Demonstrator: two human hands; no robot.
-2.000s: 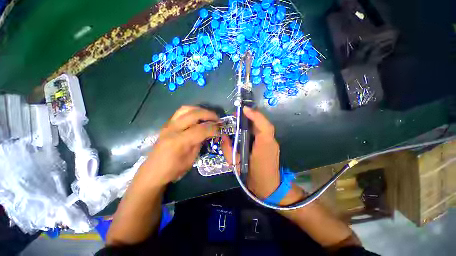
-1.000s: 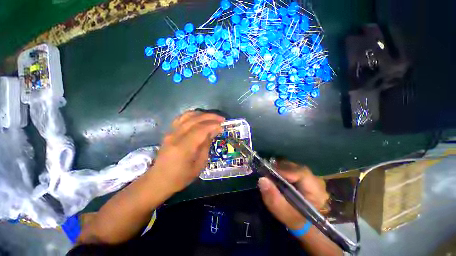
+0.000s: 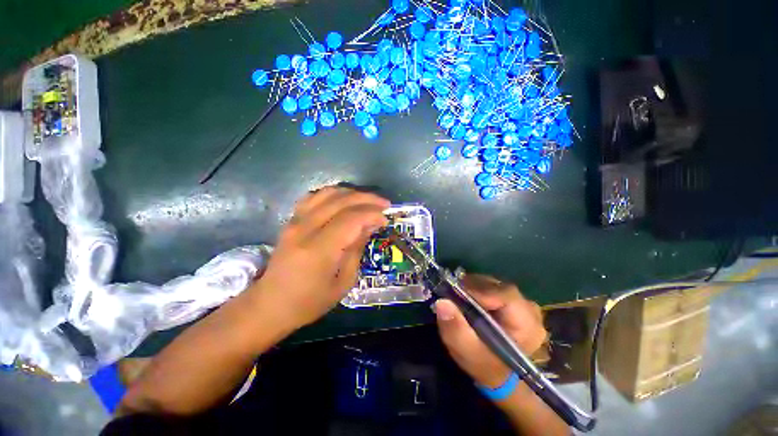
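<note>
A white socket unit with an open housing [image 3: 389, 295] lies near the bench's front edge, its circuit board [image 3: 398, 255] facing up. My left hand [image 3: 320, 247] holds the unit at its left side, with the fingertips over the upper left of the board. What the fingertips pinch is hidden. My right hand [image 3: 490, 328] is closed around the dark soldering iron [image 3: 488, 330], which slants up to the left. Its tip is over the upper middle of the board, near my left fingertips.
Loose blue disc components [image 3: 503, 102] lie piled at the back. A thin dark rod [image 3: 243, 140] lies left of them. Another open socket unit [image 3: 61, 106] and bagged cords [image 3: 94, 289] are at the left. A dark iron stand [image 3: 625, 145] and a carton [image 3: 657, 341] are at the right.
Two seconds ago the iron pointed up beside the unit; it now slants with its tip over the board. Over the last second the hands have barely moved and the view shifted slightly.
</note>
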